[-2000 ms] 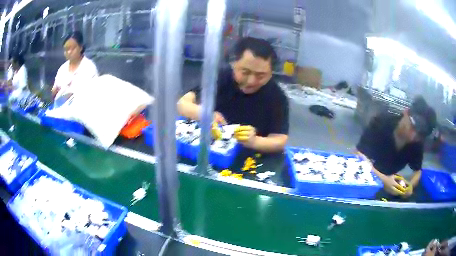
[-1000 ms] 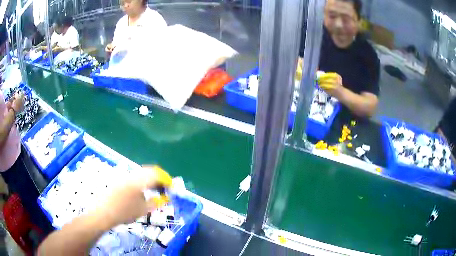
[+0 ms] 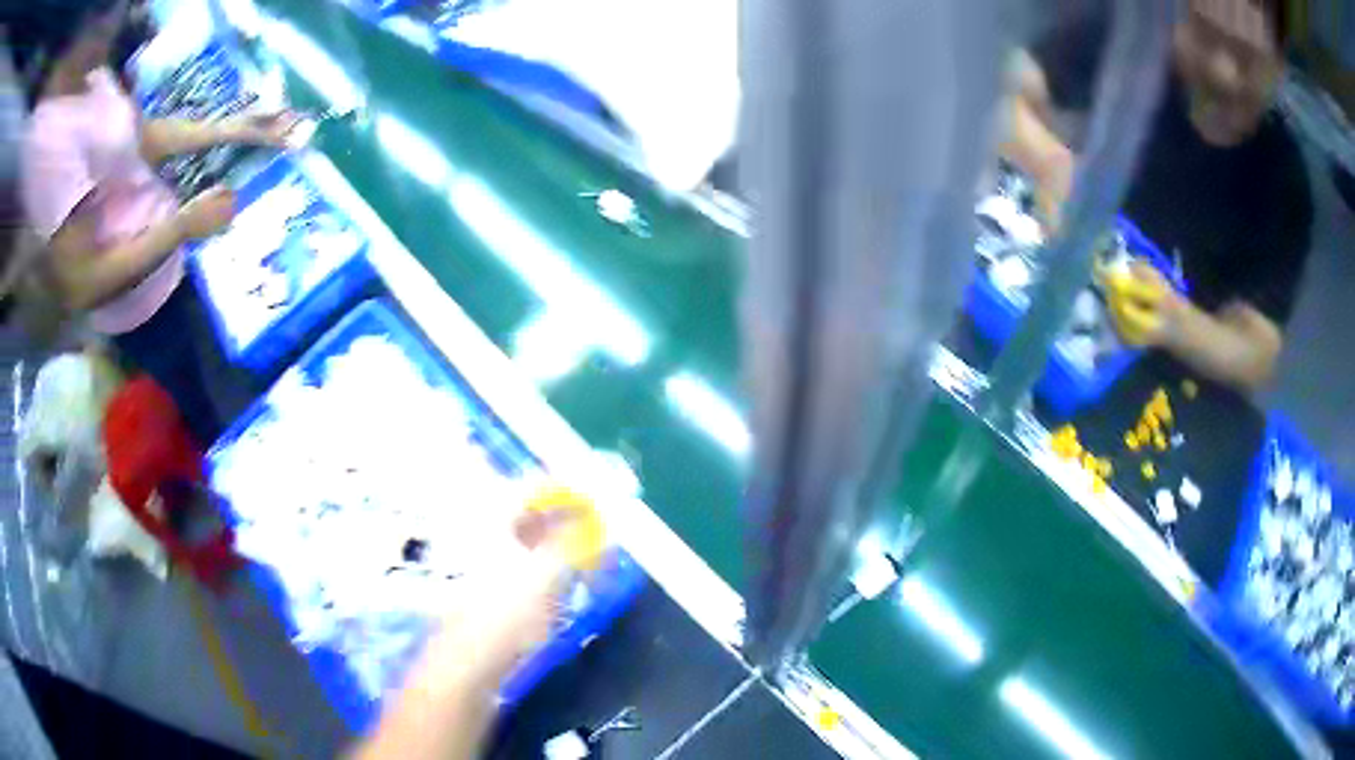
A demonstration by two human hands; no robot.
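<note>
My left hand, with yellow finger cots on its fingertips, reaches from the bottom edge over the right side of a blue bin heaped with white housings. The hand is blurred, and I cannot tell whether it holds anything. A pale white blob shows just beyond its fingertips at the metal rail. A white unit with wires lies on the dark bench at the bottom edge. My right hand is out of the picture.
A green conveyor belt carries scattered white units beyond the pale rail. A blurred metal upright rises from the rail. A person in pink is at the left by another blue bin; a person in black is across the belt.
The view has swung left and down and tilted. My left hand came into view after the first frame; the white thing at its fingertips is now less distinct.
</note>
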